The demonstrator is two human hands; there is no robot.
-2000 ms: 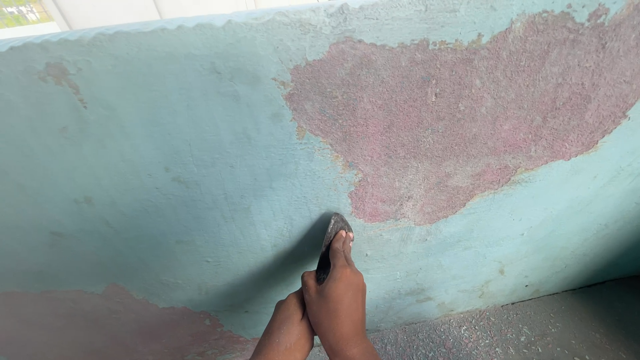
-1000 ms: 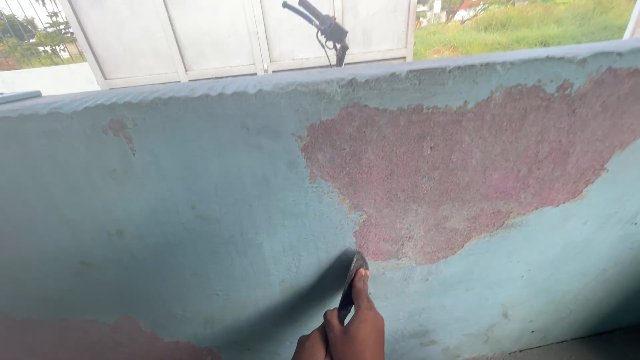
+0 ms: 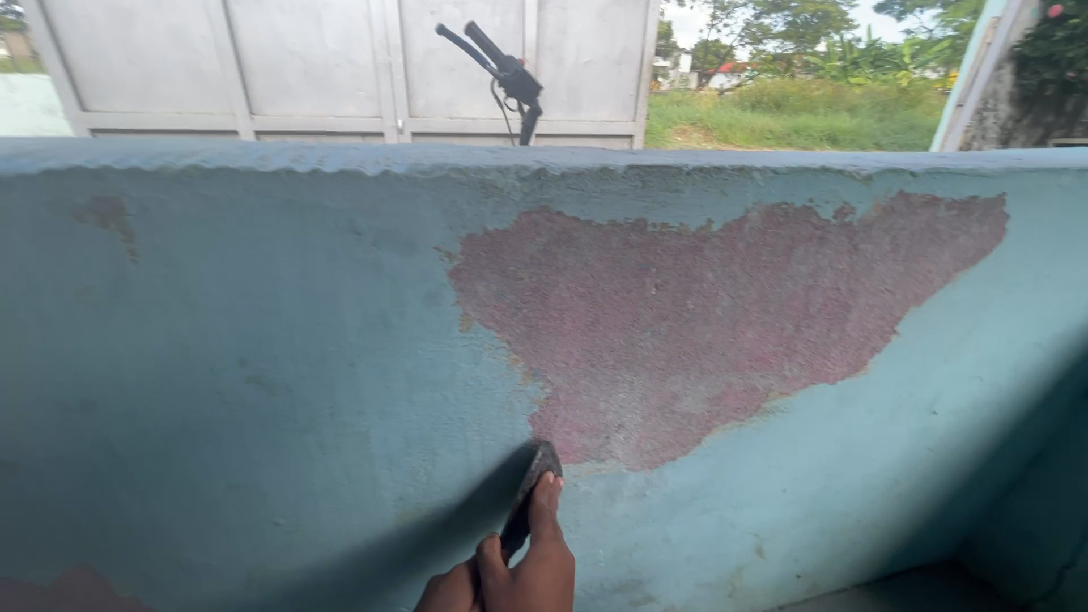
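My right hand (image 3: 544,552) is closed around a dark scraping tool (image 3: 531,489), its fingers extended along the blade. The blade's tip touches the blue painted wall (image 3: 340,382) at the lower left edge of a bare reddish patch (image 3: 697,314), where the paint has come off. My left hand (image 3: 450,588) is just left of and behind the right one, partly cut off by the frame's bottom edge, and appears to hold the lower part of the same tool. A shadow falls on the wall to the left of both hands.
A motorcycle handlebar (image 3: 510,76) rises behind the wall's top edge (image 3: 323,157), in front of a pale metal gate (image 3: 306,64). Grass and trees lie beyond at the right. Another bare patch (image 3: 72,591) shows at bottom left. Part of the floor (image 3: 918,591) is at bottom right.
The view has tilted upward, bringing the gate and handlebar into sight. The tool's tip remains near the lower left corner of the large bare patch.
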